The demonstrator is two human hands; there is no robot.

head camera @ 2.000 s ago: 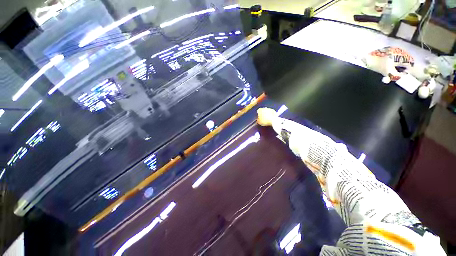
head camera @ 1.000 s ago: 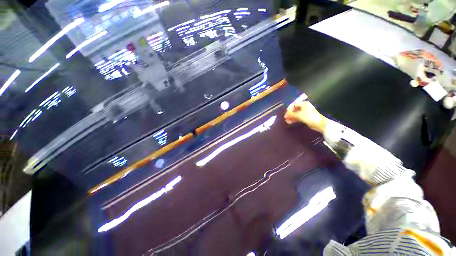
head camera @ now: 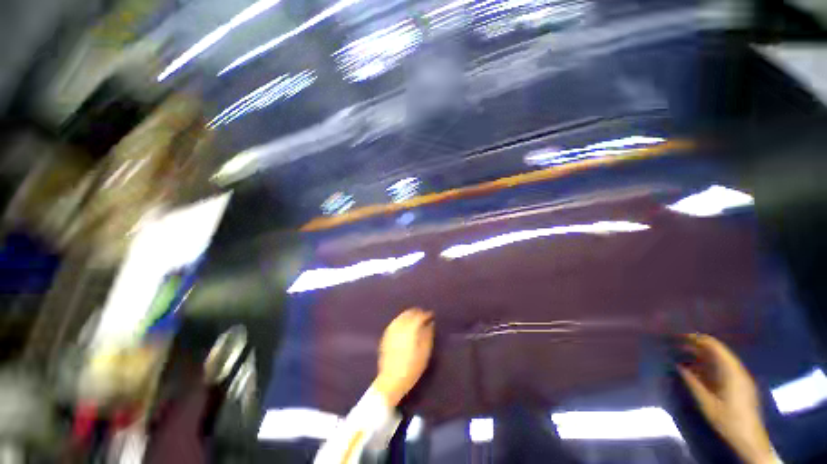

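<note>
A dark maroon cloth panel [head camera: 544, 281] lies flat under a glossy clear plastic sheet with strong lamp reflections. The blue template base [head camera: 780, 317] shows around the cloth. An orange-brown strip [head camera: 490, 186] runs along the cloth's far side. My left hand [head camera: 405, 349] rests over the left part of the panel with its fingers curled; whether it grips anything is blurred. My right hand [head camera: 721, 385] is over the lower right part, fingers bent, near the sheet; I cannot tell if it holds an edge.
The frame is motion-blurred. A white sheet [head camera: 168, 263] lies at the left beside the black table. Blurred brown bundles [head camera: 154, 163] stand at the upper left. White rings [head camera: 227, 353] lie left of the template. Another pale sheet shows at the upper right corner.
The view has swung left, so the template sits further right. My left hand has come into view. My right hand has moved from the panel's far right corner to its near right part.
</note>
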